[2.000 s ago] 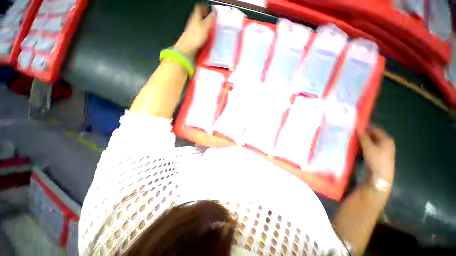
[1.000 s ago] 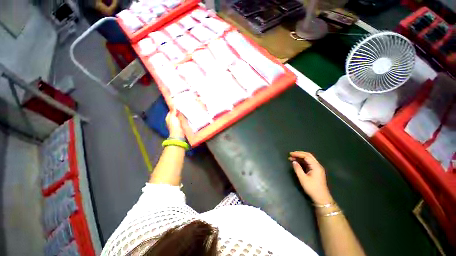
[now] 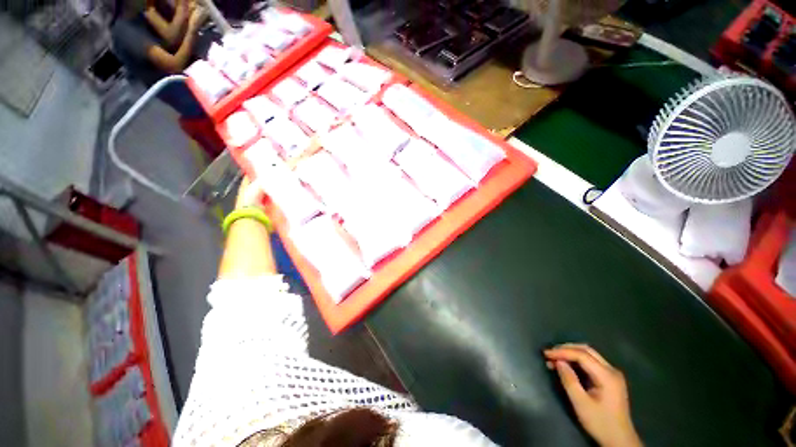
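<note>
A red phone tray (image 3: 515,170) full of whitish bagged phones (image 3: 367,166) lies at the left end of the dark green bench, its near corner pointing towards me. My left hand (image 3: 250,196) is at the tray's left edge; its fingers are partly hidden by the edge. More red trays with bagged phones (image 3: 249,52) sit directly behind it. My right hand (image 3: 593,388) is over the green bench top, holding nothing, with fingers slightly curled and apart.
A white desk fan (image 3: 731,150) stands at right beside white bags (image 3: 717,231) and red trays (image 3: 755,288). Dark trays (image 3: 458,39) lie at the back. A pale tube-frame trolley (image 3: 118,131) and a person (image 3: 161,48) are at upper left. Filled red trays (image 3: 135,306) stand lower left.
The full tray was carried left from in front of me and set against other trays. My right hand let go of it. In the last second the view has shifted slightly.
</note>
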